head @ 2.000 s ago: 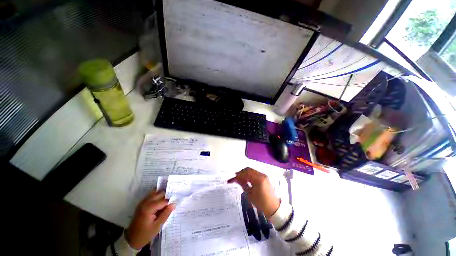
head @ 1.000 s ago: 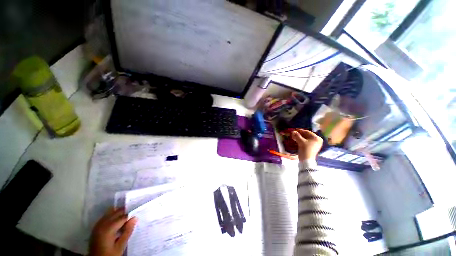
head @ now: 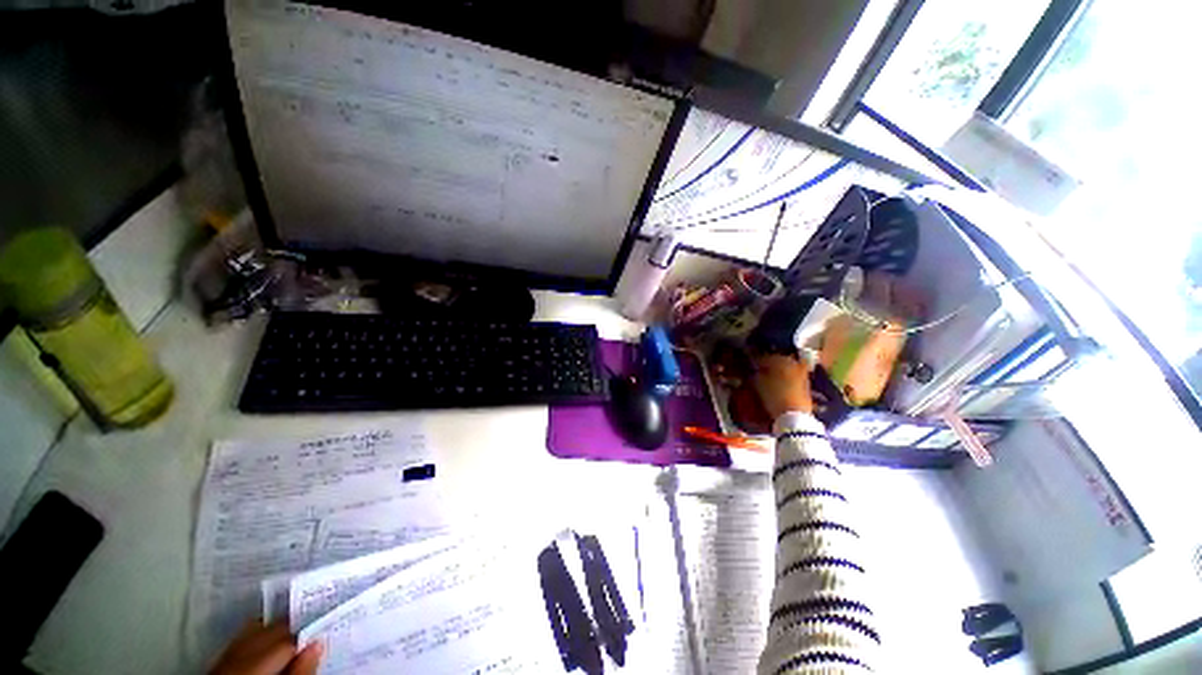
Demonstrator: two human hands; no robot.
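My left hand [head: 268, 649] is at the bottom edge, partly cut off, with thumb and fingers pinching the edge of several white printed sheets [head: 396, 609]. My right hand [head: 780, 384] reaches into the dark clutter beside the file rack. Its fingertips are hidden there, so I cannot tell whether it holds anything. Another printed sheet [head: 284, 495] lies flat under the held ones. A narrow printed stack [head: 729, 567] lies to the right of them. An orange-red pen [head: 725, 439] lies at the edge of the purple mouse pad [head: 573, 433].
Black keyboard [head: 422, 360] below the monitor [head: 448, 145]. Black mouse [head: 639, 414] and blue stapler-like object [head: 659, 357] on the pad. Green bottle [head: 99, 350] and black phone-like rectangle [head: 46, 560] at left. Pale small bottle [head: 645, 280] beside the monitor. File rack with papers [head: 943, 310] at right rear.
My right hand has left the sheets and moved right and away, into the clutter by the file rack. My left hand still holds the sheets. The view has shifted to the right.
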